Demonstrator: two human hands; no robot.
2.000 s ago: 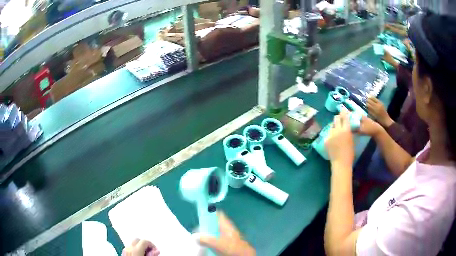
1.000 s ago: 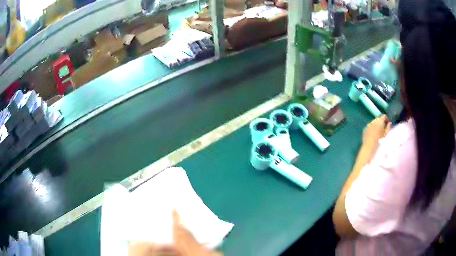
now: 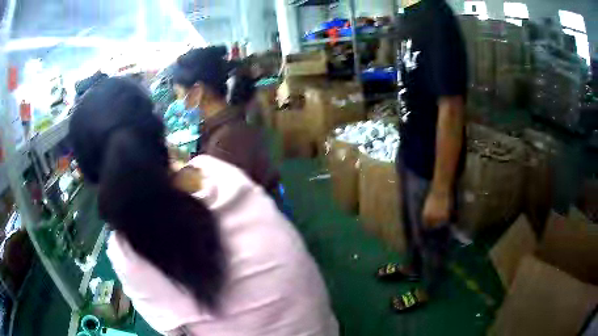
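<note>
Neither of my hands is in the picture. Part of a turquoise handheld fan (image 3: pixel 90 323) shows at the bottom left edge, with its round head facing up and its handle cut off by the frame. Just beyond it stands the press fixture (image 3: pixel 108 300) with a white piece on top. The green press frame (image 3: pixel 49 239) is blurred at the left. The white sleeves are out of view.
A person in a pink shirt (image 3: pixel 242 256) sits close in front, with a person in dark brown (image 3: pixel 239 144) beyond. A person in dark clothes (image 3: pixel 429 98) stands in the aisle. Open cartons (image 3: pixel 379 197) stand behind, and more cartons (image 3: pixel 551 292) at the lower right.
The view has swung far to the right, away from the bench and belt. My hands, the white sleeves and most fans have left the picture. The aisle and the standing person have come into view.
</note>
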